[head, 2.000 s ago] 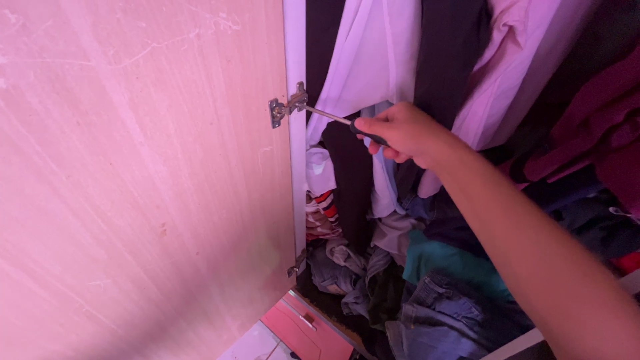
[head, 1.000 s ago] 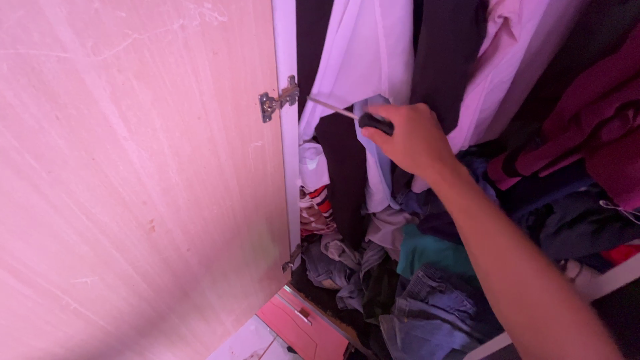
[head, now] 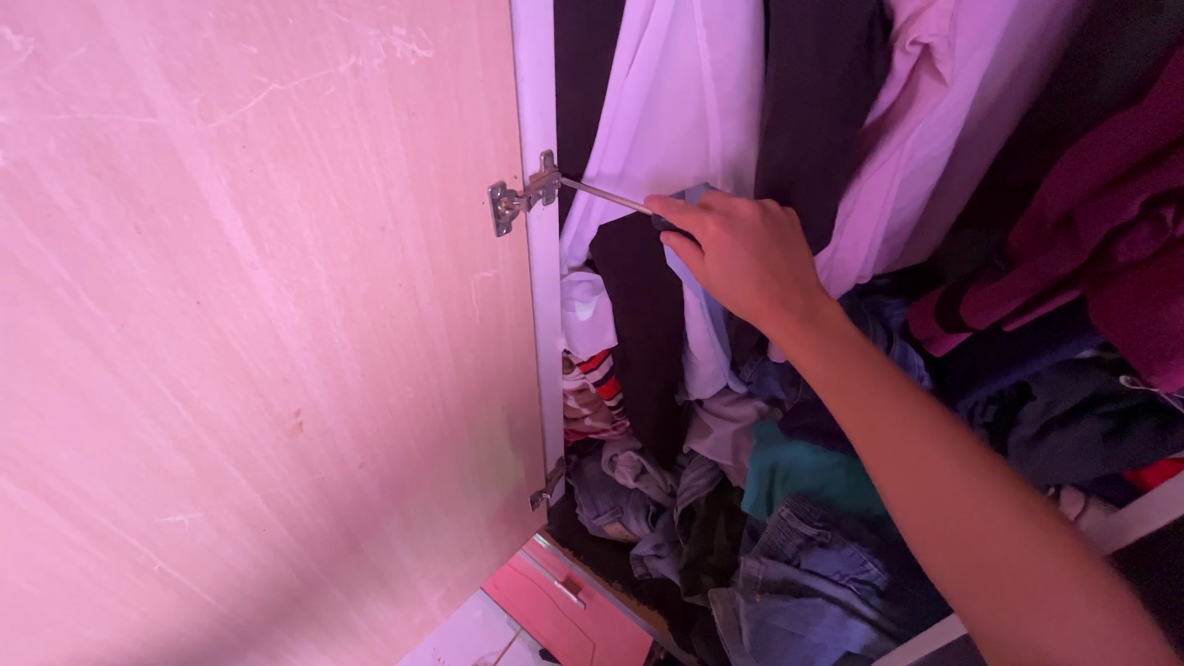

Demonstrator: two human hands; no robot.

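My right hand [head: 740, 254] grips a screwdriver [head: 606, 196] by its dark handle, mostly hidden in my fingers. The thin metal shaft points left, its tip at or very near the mounting plate of the upper metal cabinet hinge [head: 525, 192]; whether it sits in a screw cannot be told. That hinge joins the wooden wardrobe door [head: 277, 324] to the white edge of the wardrobe's side panel [head: 546, 370]. A lower hinge [head: 548, 486] shows further down the same edge. My left hand is not in view.
Behind my hand hang white garments [head: 694, 102], dark ones and a maroon garment [head: 1091, 222]. Jeans [head: 814, 592] and a teal cloth [head: 805, 472] lie heaped below. A pink drawer front [head: 569, 601] with a handle is at the bottom, and a white bar [head: 1147, 513] is at lower right.
My right hand has changed its hold on the screwdriver: one second ago more of the dark handle showed, and now the fingers cover most of it. The tip stays by the upper hinge.
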